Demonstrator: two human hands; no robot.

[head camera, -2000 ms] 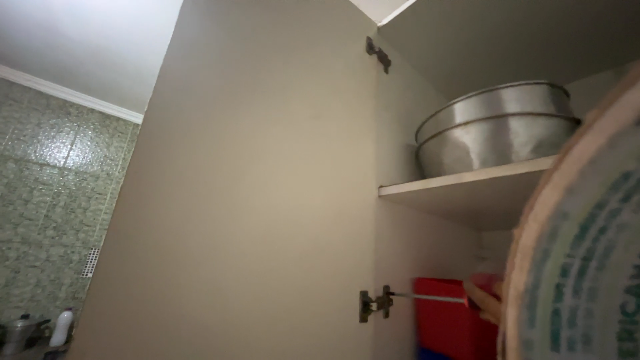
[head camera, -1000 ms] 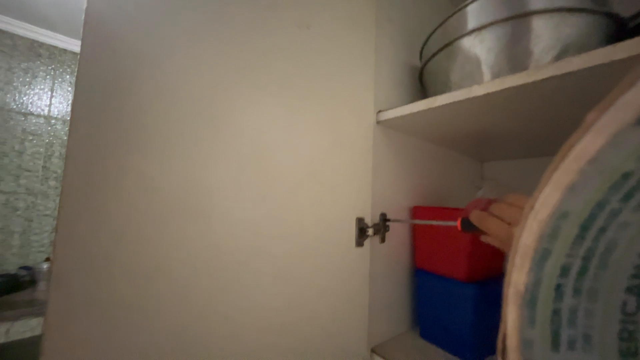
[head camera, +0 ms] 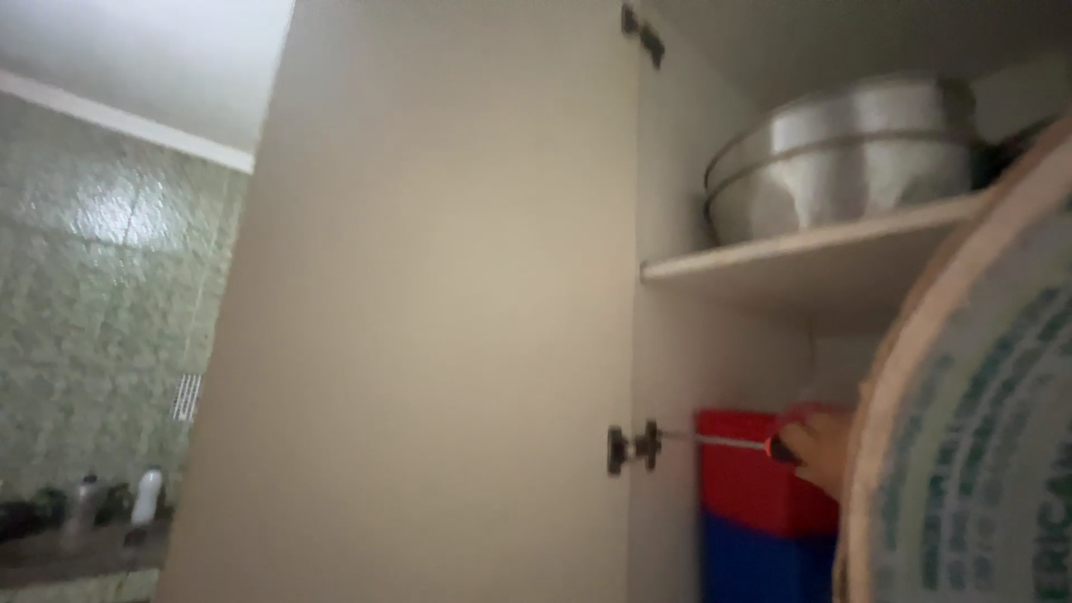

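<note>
My right hand [head camera: 819, 452] is closed around the red and black handle of a screwdriver [head camera: 735, 442], partly hidden by a round board-like object at the right. The metal shaft points left, its tip at or very near the lower cabinet hinge [head camera: 634, 447]; blur hides whether they touch. That hinge joins the open beige cabinet door [head camera: 435, 301] to the cabinet's side wall. Higher up is a second hinge [head camera: 643, 35]. My left hand is out of view.
The round object [head camera: 963, 419], with a pale rim and green writing, fills the right foreground. Metal bowls or pans [head camera: 837, 176] rest on the shelf [head camera: 796, 251]. Below, a red container [head camera: 745, 477] is above a blue one [head camera: 758, 557]. Bottles [head camera: 147, 496] stand at far left.
The view has tilted down and back up. My right hand stays at the lower hinge with the screwdriver throughout.
</note>
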